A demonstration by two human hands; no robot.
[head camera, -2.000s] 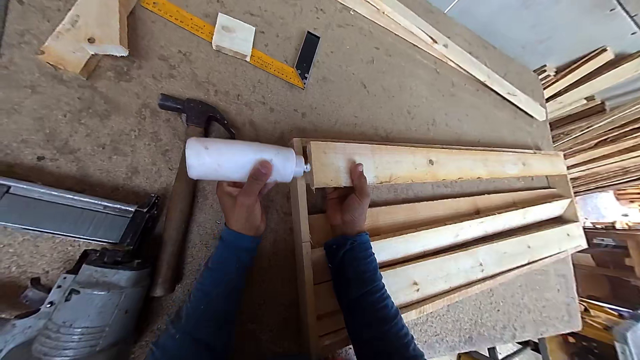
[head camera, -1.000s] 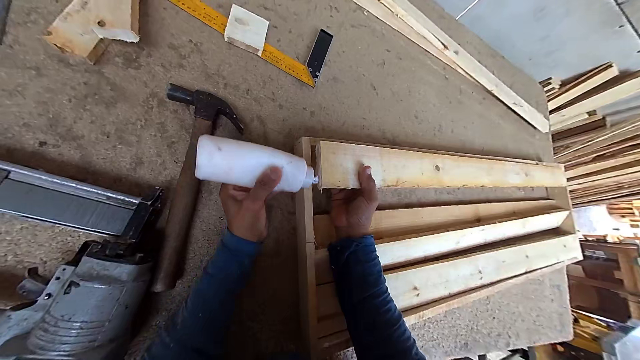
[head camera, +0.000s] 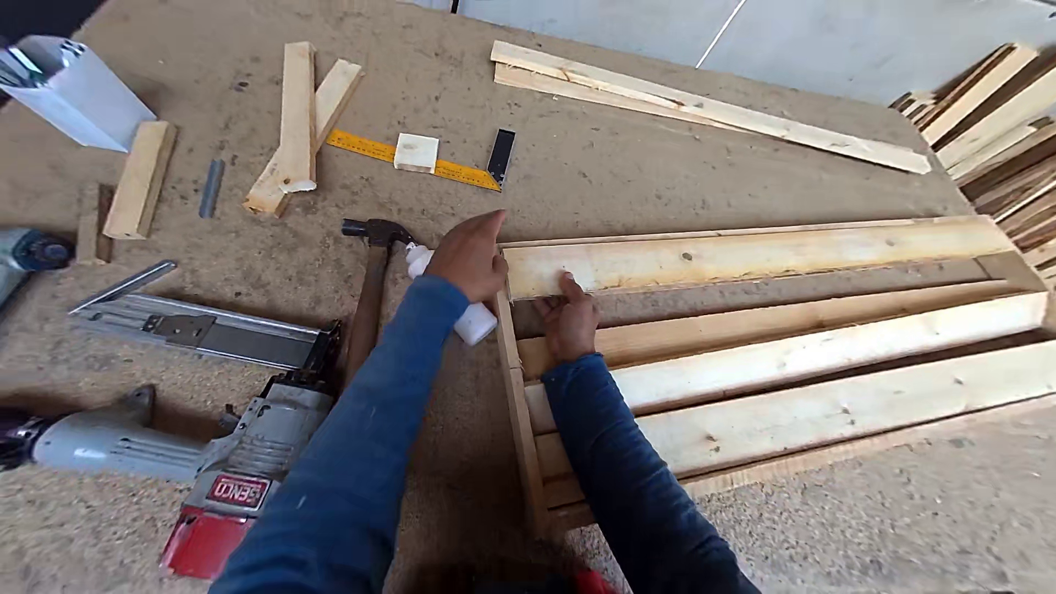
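My left hand [head camera: 469, 257] lies at the near left corner of a wooden slatted frame [head camera: 518, 412], its fingers against the end of the top board [head camera: 742, 254]. Beneath that hand and wrist, partly hidden, a white plastic bottle [head camera: 476, 323] lies on the work surface beside the frame. My right hand [head camera: 571, 318] grips the lower edge of the same board, thumb on its face and fingers under it. A claw hammer [head camera: 369, 301] rests just left of the bottle.
At left lie a Senco nail gun [head camera: 256, 445], a second power tool [head camera: 115, 445] and short wood offcuts [head camera: 140, 180]. Further back are a yellow-bladed try square [head camera: 466, 173] with a wood block [head camera: 417, 153] on it, and long wooden strips [head camera: 709, 107]. Stacked boards [head camera: 1006, 157] stand at right.
My left hand has let go of the white bottle, which now lies on the surface, and has moved to the board's end. My right hand still holds the board. The view has shifted.
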